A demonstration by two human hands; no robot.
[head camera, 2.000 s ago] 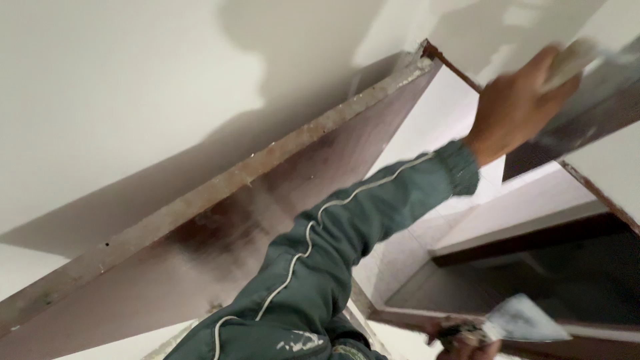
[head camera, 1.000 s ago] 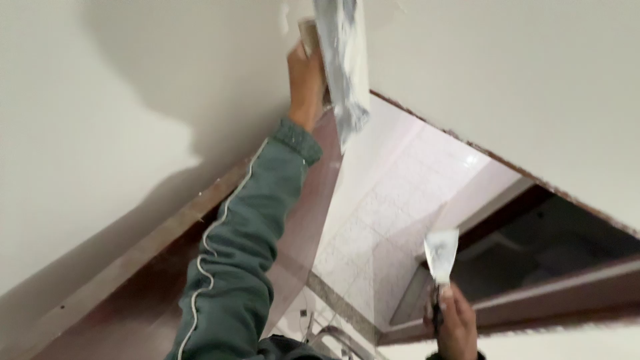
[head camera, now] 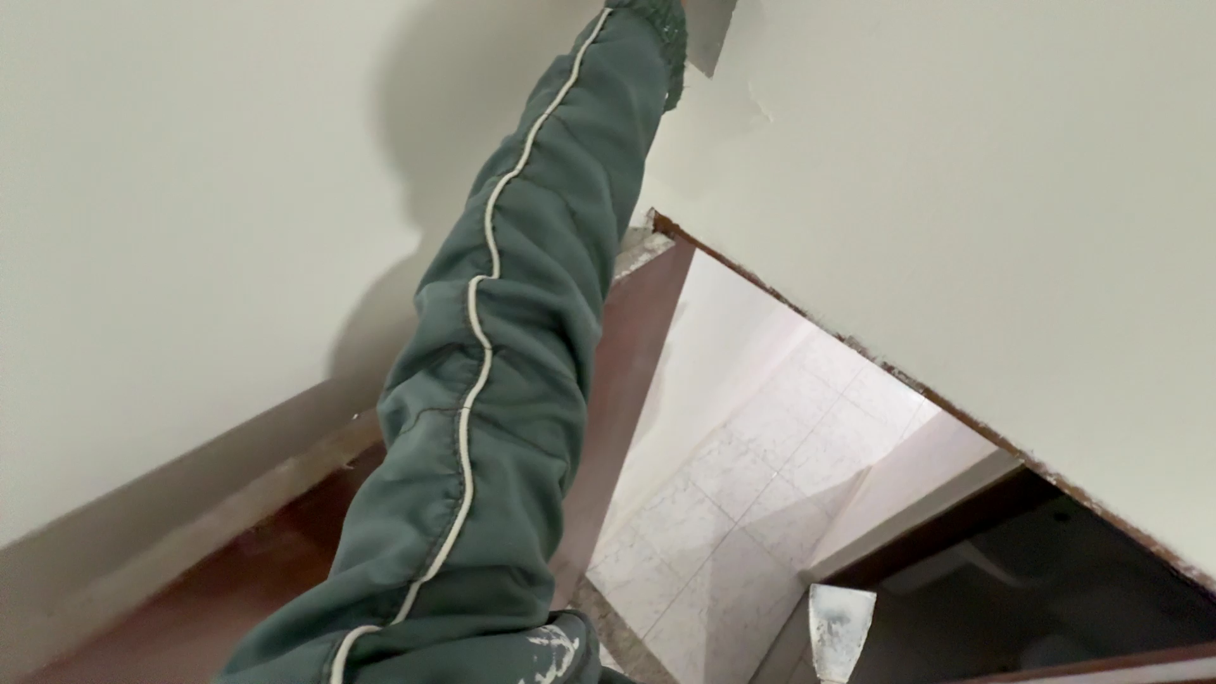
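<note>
My left arm, in a green sleeve with white piping, reaches up across the view. Only a sliver of my left hand point(head camera: 693, 6) shows at the top edge, beside the cuff. The grey blade of a wide filling knife point(head camera: 711, 36) sticks out there, close to the pale plastered wall point(head camera: 912, 171); its handle is out of view. At the lower right, the whitish, smeared blade of a smaller putty knife point(head camera: 841, 627) points up. Its handle and my right hand lie below the frame.
A reddish-brown door frame point(head camera: 632, 351) stands behind my arm. The rough brown edge of the opening point(head camera: 855, 347) slopes down to the right. Beyond lie a tiled floor point(head camera: 750, 503) and a dark area point(head camera: 1026, 570). My sleeve hides part of the wall and frame.
My left hand has gone from the upper right, past the corner of the opening, to the top edge. My right hand has dropped out of view since a second ago.
</note>
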